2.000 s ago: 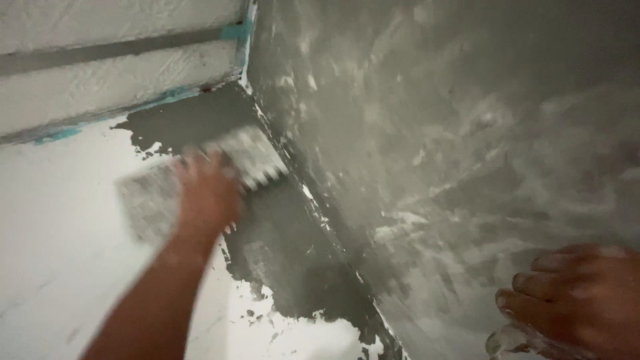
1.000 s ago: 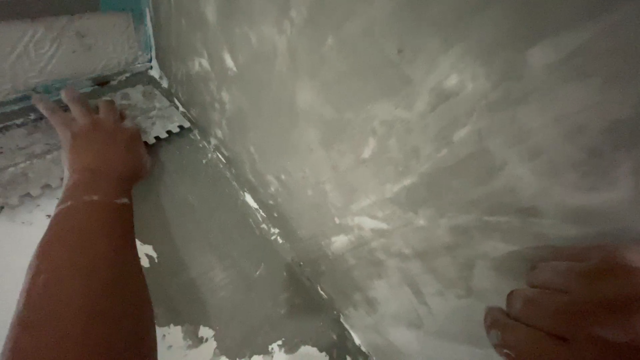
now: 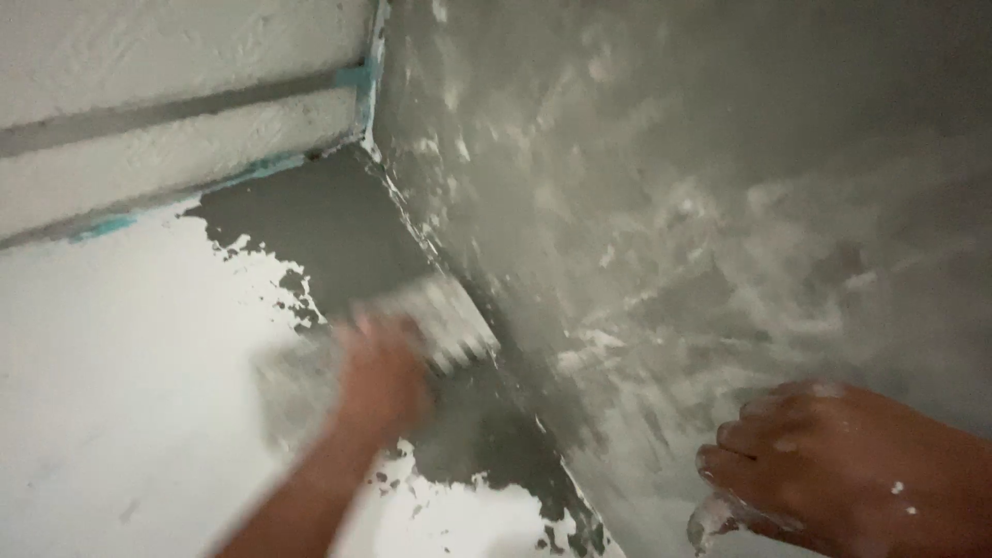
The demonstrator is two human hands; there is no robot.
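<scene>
My left hand [image 3: 384, 372], blurred, grips a notched trowel [image 3: 449, 314] laid across the grey plaster coat [image 3: 325, 225] on the white surface at the left. The trowel's right end touches the inside corner line, and its toothed edge faces down. Ragged edges of the grey coat border the white surface [image 3: 124, 349]. My right hand [image 3: 821, 457], spotted with white plaster, is at the lower right with its fingers curled, in front of the grey wall. Whether it holds something is hidden.
A grey, streaked wall [image 3: 659, 217] fills the right side and meets the coated surface along a diagonal corner [image 3: 422, 240]. At the upper left are pale textured panels [image 3: 194, 139] with a grey band [image 3: 178, 105] between them and teal patches along their edges.
My left hand and the trowel were up by the pale panels a second ago and have come down along the corner. My right hand stays at the lower right. The view has shifted.
</scene>
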